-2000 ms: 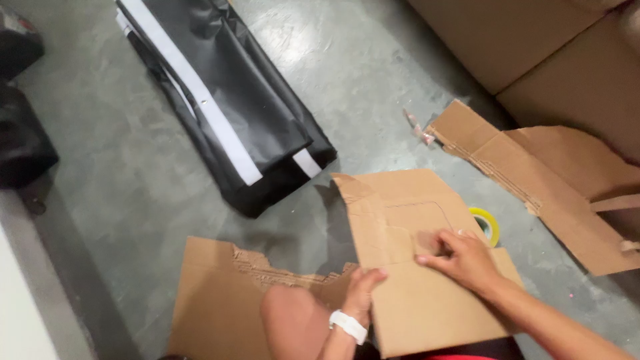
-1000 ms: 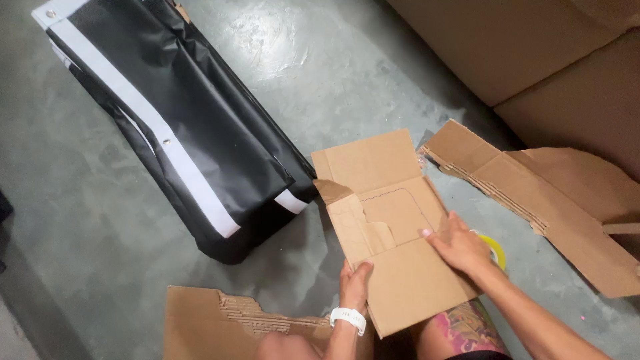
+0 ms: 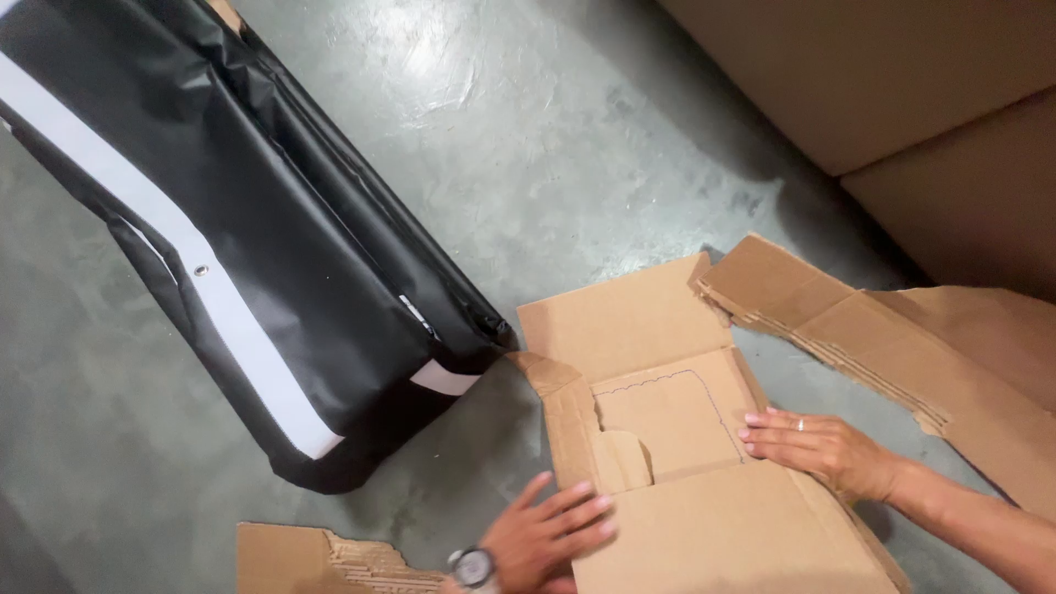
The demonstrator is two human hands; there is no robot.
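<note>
A brown cardboard piece [image 3: 726,528] with folded flaps lies at lower centre right, with a line drawn on its inner panel. My left hand [image 3: 549,524], a watch on its wrist, rests with spread fingers on the cardboard's left edge. On the right side flap lies my right hand [image 3: 813,450], a ring on one finger, its fingers extended and flat. Neither hand is closed around the cardboard. A small rounded cardboard tab [image 3: 623,462] stands up beside the left flap.
A black bag-like case [image 3: 272,247] with white strips lies on the grey floor [image 3: 511,148] at left. Torn cardboard [image 3: 883,346] lies at right, and another torn piece [image 3: 289,561] at lower left. Large brown panels [image 3: 891,74] stand at upper right.
The cardboard, earlier held between my hands with its flaps flatter, now has side flaps raised, and my hands lie on its two sides. The yellow tape roll is no longer visible.
</note>
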